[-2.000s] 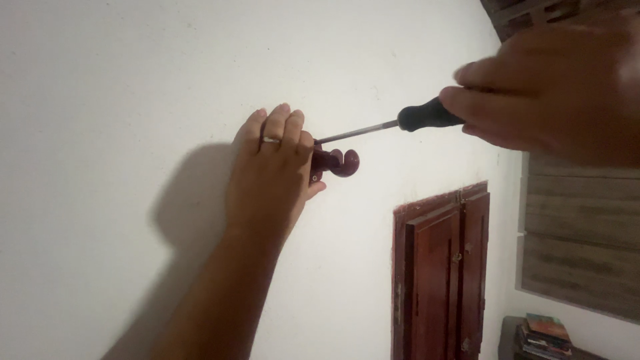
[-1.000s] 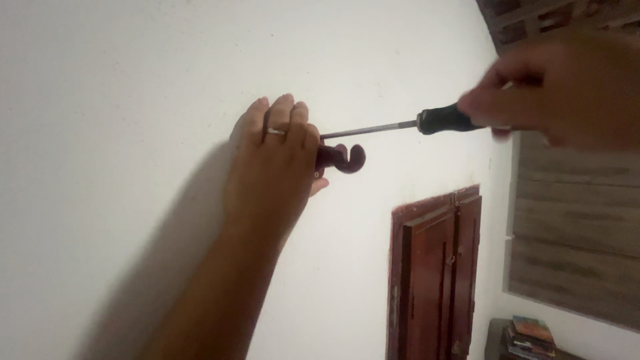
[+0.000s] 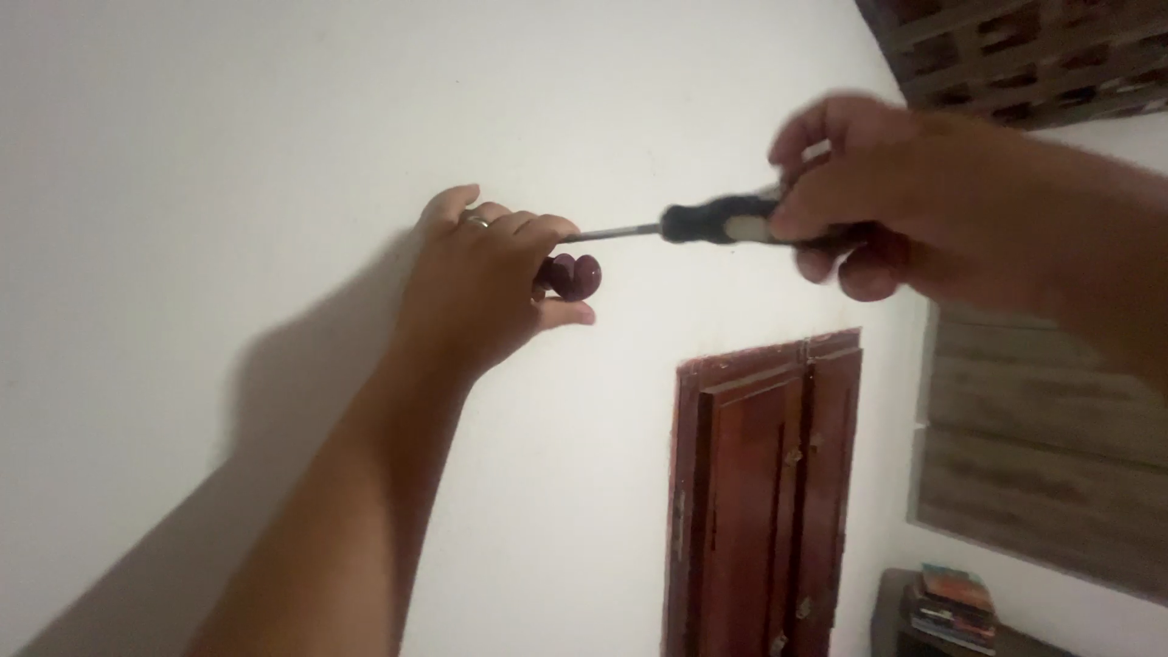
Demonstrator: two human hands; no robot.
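A dark red curtain rod bracket (image 3: 575, 276) with a rounded, hook-like end stands out from the white wall (image 3: 566, 438). My left hand (image 3: 479, 283), with a ring on one finger, holds it against the wall and hides its base. In my right hand (image 3: 849, 201) is a screwdriver (image 3: 721, 222) with a black and pale handle, gripped near the handle's back end. Its metal shaft points left, and the tip reaches the fingers of my left hand just above the bracket. The tip and any screw there are hidden.
A reddish wooden shutter or door (image 3: 748, 493) is set in the wall at the lower right. Beyond it, a stack of books (image 3: 954, 607) lies on dark furniture (image 3: 899, 593). Wooden slats (image 3: 1040, 438) cover the far right, and a dark lattice (image 3: 1004, 46) fills the upper right corner.
My right hand has shifted its hold on the screwdriver handle, with its fingers now more spread. The fingers of my left hand have moved nearer the shaft, around the bracket.
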